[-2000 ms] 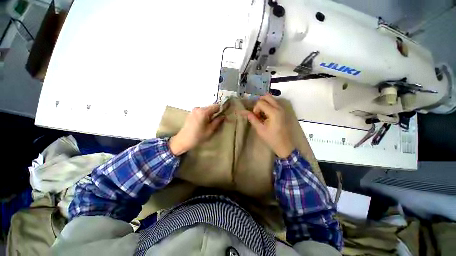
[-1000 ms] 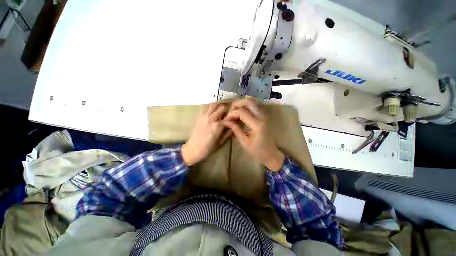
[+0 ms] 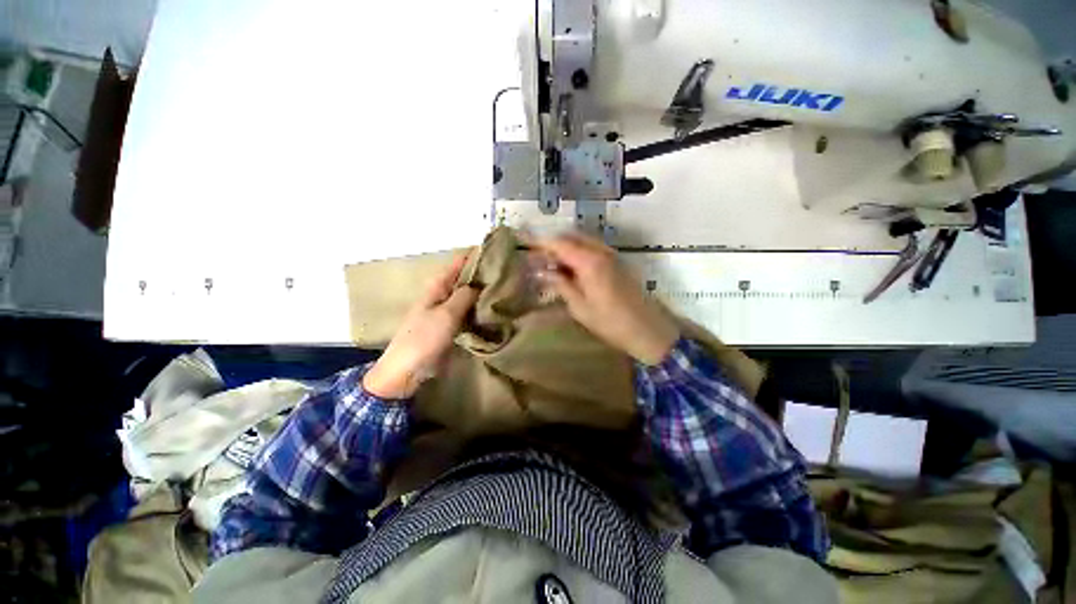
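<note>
A tan garment piece (image 3: 543,372) lies over the near edge of the white table and onto my lap. Its upper part is bunched into a raised fold in front of the needle area. My left hand (image 3: 432,328) grips the left side of this fold between thumb and fingers. My right hand (image 3: 604,295) is at the fold's right side, blurred, its fingers bent near the cloth; whether it grips the cloth cannot be told. The white sewing machine (image 3: 755,153) with blue JUKI lettering stands beyond. Its presser foot (image 3: 550,189) shows above the grey needle plate (image 3: 516,171), apart from the cloth.
Snips and a slim tool (image 3: 932,262) lie at the table's right. A printed ruler (image 3: 767,291) runs along the near edge. An off-white cloth heap (image 3: 195,413) is at the lower left. Tan pieces (image 3: 909,531) and a white card (image 3: 885,442) are at the lower right.
The hands were together over the cloth's top edge; now they are apart, with the cloth bunched up between them. The view has turned and shifted a little.
</note>
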